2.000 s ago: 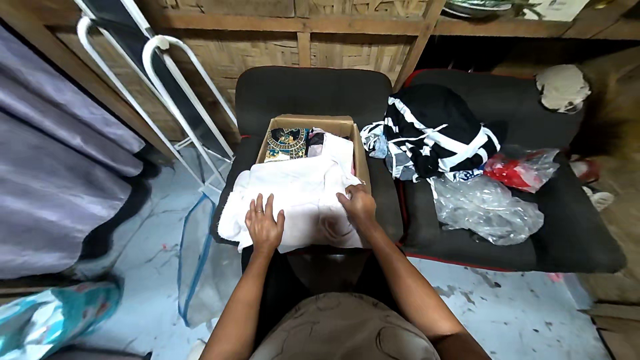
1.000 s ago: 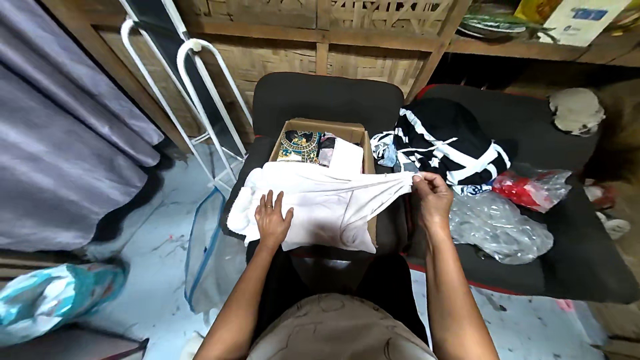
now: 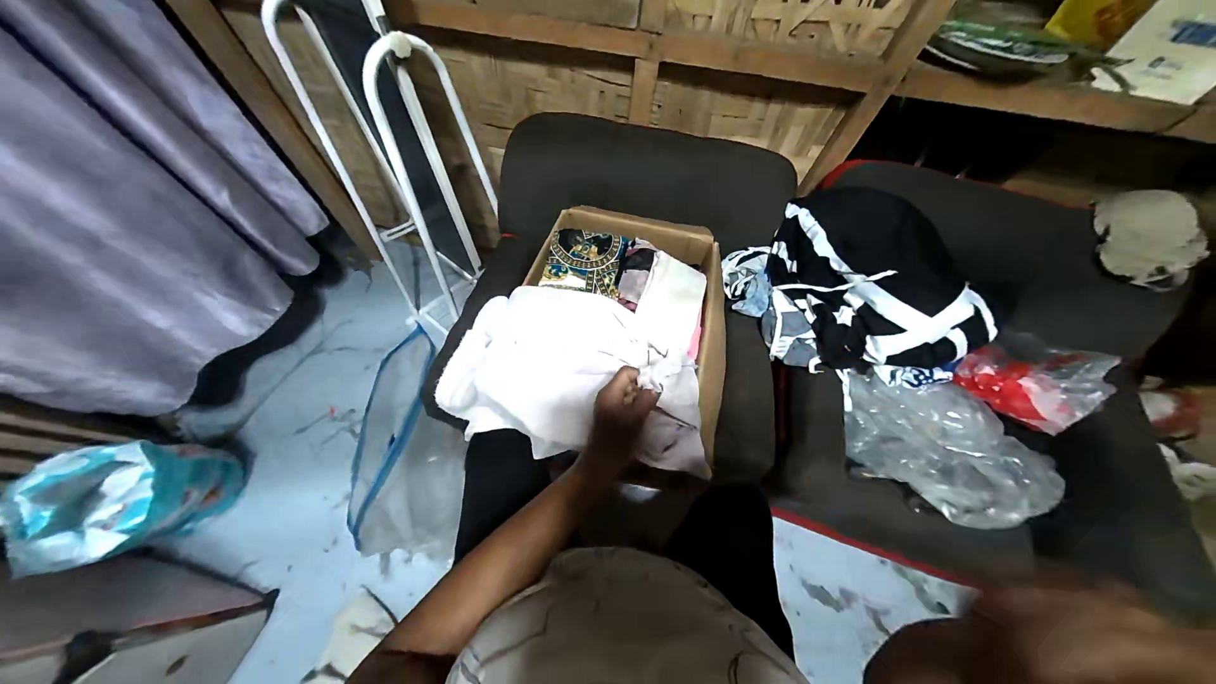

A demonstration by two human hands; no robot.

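Note:
White cloth (image 3: 560, 351) lies over the near part of an open cardboard box (image 3: 714, 313) on a dark chair. My left hand (image 3: 625, 404) is closed on a bunched part of this cloth, near its right side. Inside the box, beyond the cloth, show a black, gold and teal patterned fabric (image 3: 584, 258) and a folded white piece (image 3: 673, 294). My right hand (image 3: 1073, 622) is a blur at the lower right, away from the cloth; its fingers cannot be made out.
Black-and-white clothing (image 3: 874, 275), a clear plastic bag (image 3: 950, 446) and a red item in clear plastic (image 3: 1031, 385) lie on the seat to the right. A white metal frame (image 3: 418, 171) stands left of the box. A teal-and-white bag (image 3: 123, 503) is at the lower left.
My right hand has let go of the cloth's right part and moved to the lower right. My left hand, which lay flat on the cloth, has moved right and closed on it.

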